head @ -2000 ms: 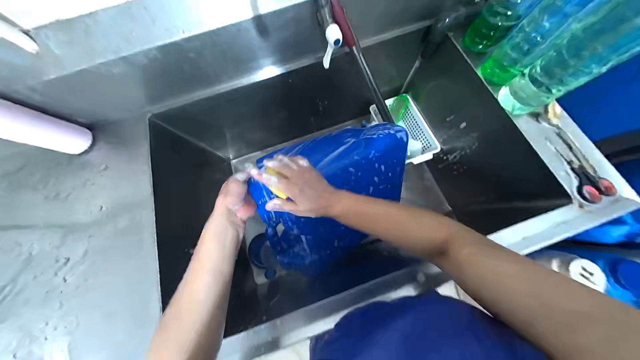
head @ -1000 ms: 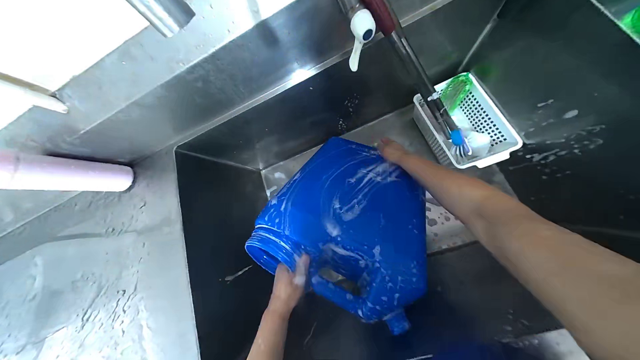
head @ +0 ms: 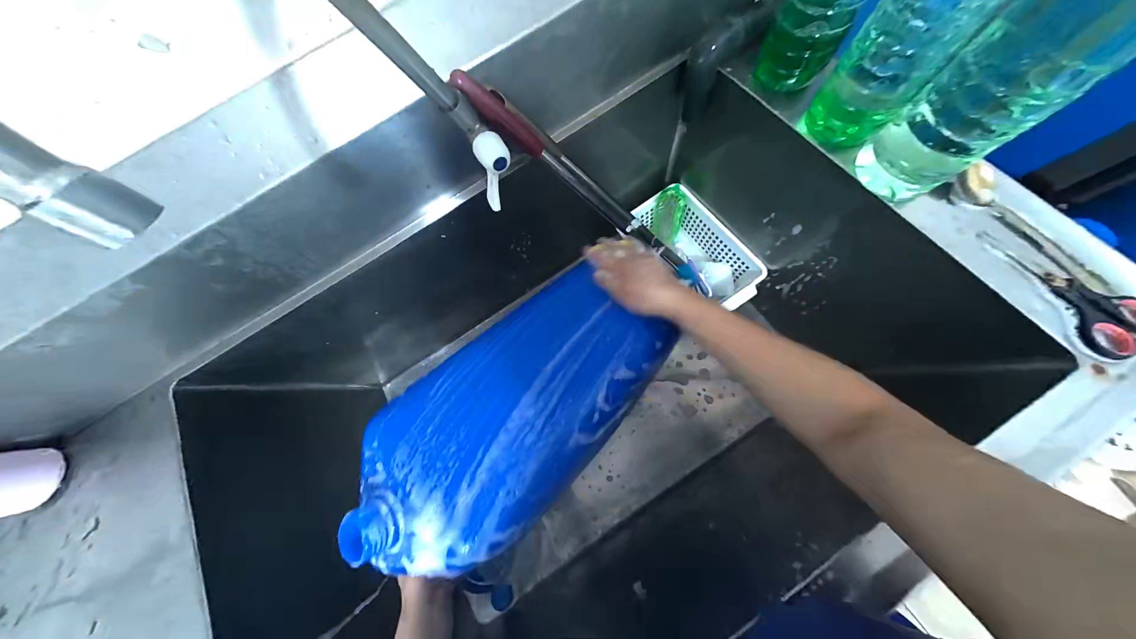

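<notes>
A blue plastic jerrycan (head: 524, 399), streaked with suds, lies tilted across a stainless steel sink (head: 284, 497), its open threaded neck at the lower left. At its upper right end, my right hand (head: 635, 275) presses on the base edge; a bit of yellow shows at the fingers. My left hand (head: 426, 590) is under the neck end, mostly hidden by the can, so its fingers do not show. Just beyond my right hand stands a white perforated basket (head: 710, 240) with a green item and a brush in it.
A white-handled tap (head: 492, 160) and a dark rod with a red grip (head: 501, 111) reach over the sink. Green-tinted bottles (head: 932, 133), scissors (head: 1096, 319) and a brush (head: 1021, 222) are on the right ledge. A pale cylinder (head: 31, 479) lies at the left.
The can has been turned: its small threaded neck, at the lower edge one second ago, now points to the lower left. My left hand has gone from its handle side to underneath.
</notes>
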